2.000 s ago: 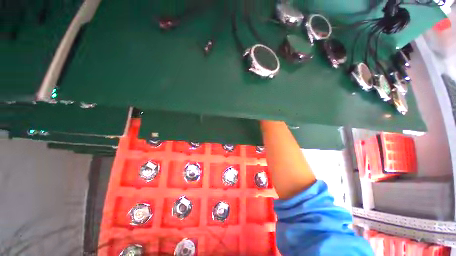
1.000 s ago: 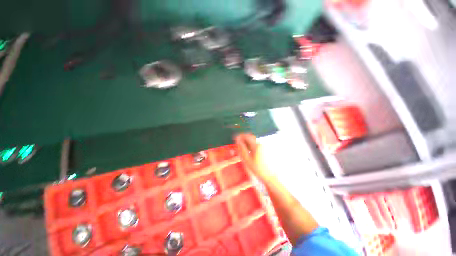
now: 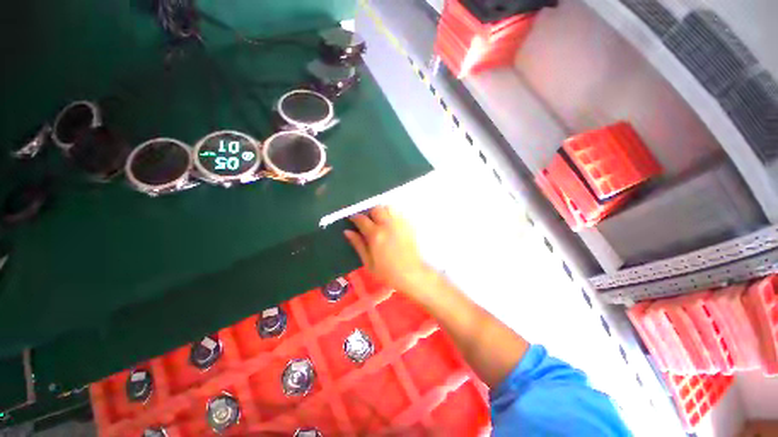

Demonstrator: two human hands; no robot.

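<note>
My right hand [image 3: 382, 243] reaches in from the lower right in a blue sleeve. Its fingers are apart at the shelf's front corner, just past the tray's far right corner, and no watch shows in it. My left hand is not in view. The red-orange compartment tray [image 3: 345, 388] lies tilted below the shelf edge, with watch heads in several pockets and some pockets bare on its right side. On the green rack shelf [image 3: 171, 247] lie several round watch heads; one watch head [image 3: 228, 157] shows lit digits, and a dark one [image 3: 294, 154] is beside it.
Black charging cables [image 3: 179, 21] bunch at the back of the shelf. Across the aisle, grey storage shelving [image 3: 691, 271] holds red trays [image 3: 610, 162] and more stacked trays below. A pale strip with dark marks runs along the floor between.
The view has swung right and nearer the shelf's right end. My right hand has moved from the tray's far corner to the shelf's front corner. The tray shows lower and more tilted.
</note>
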